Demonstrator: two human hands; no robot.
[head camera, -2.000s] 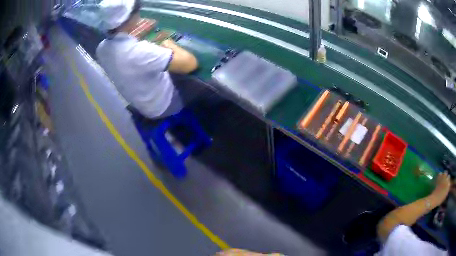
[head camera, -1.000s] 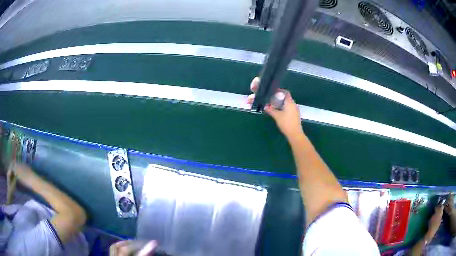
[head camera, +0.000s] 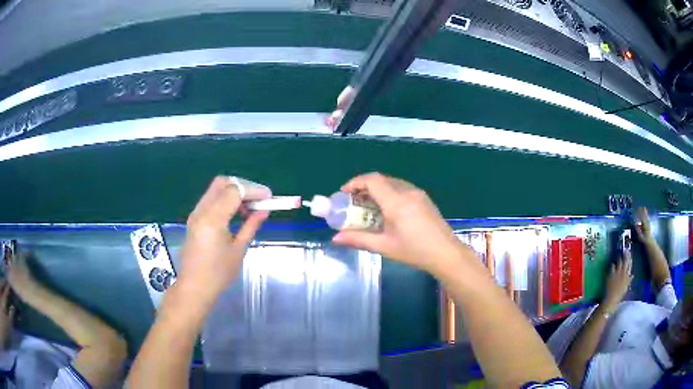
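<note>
My right hand (head camera: 403, 220) is shut on a small pale purplish bottle (head camera: 353, 213) with a printed label, held sideways above the belt's near lane. Its white nozzle points left. My left hand (head camera: 216, 228) is raised facing it, with white finger cots (head camera: 251, 190) on its fingers. A straight white piece with a pinkish end (head camera: 275, 203) extends from it close to the nozzle tip; I cannot tell whether it is a covered finger or a held item. Contact with the nozzle is unclear.
A clear plastic tray (head camera: 296, 304) lies below my hands, a three-fan frame (head camera: 154, 262) left of it. Copper-rowed tray (head camera: 509, 262) and red bin (head camera: 566, 270) lie right. A grey post (head camera: 391, 64) stands ahead. Neighbouring workers (head camera: 72, 334) sit on both sides.
My right hand has left the post and come back nearer with the bottle. My left hand has risen from the lower edge to face it. The view has turned from the aisle to the bench.
</note>
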